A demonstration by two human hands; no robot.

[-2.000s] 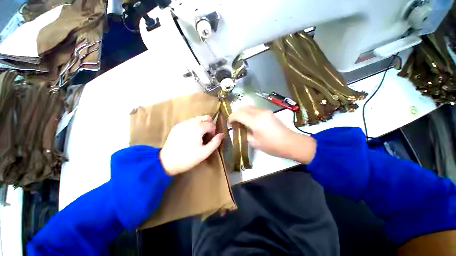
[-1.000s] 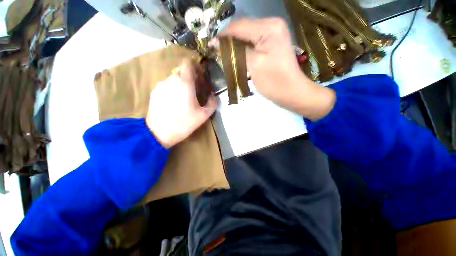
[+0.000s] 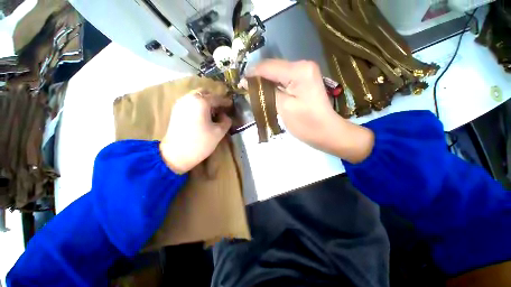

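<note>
A tan-brown fabric panel lies left of and below the needle, its lower end over the table's front edge. My left hand pinches the panel's right edge near the presser foot; its fingertips are partly hidden in the cloth. My right hand holds a brown zipper with a gold tooth line close to the presser foot, and the zipper's lower end hangs toward me over the white table. The exact contact at the needle is blurred.
The sewing machine head spans the top. A fan of zippers lies right of the needle, with a red-handled tool beside it. A black cord curves at the right. Brown piece stacks stand at far left.
Since two seconds ago my right hand has moved up beside the presser foot with the zipper. My left hand stays on the panel's edge, its fingers now more curled. The camera view has shifted.
</note>
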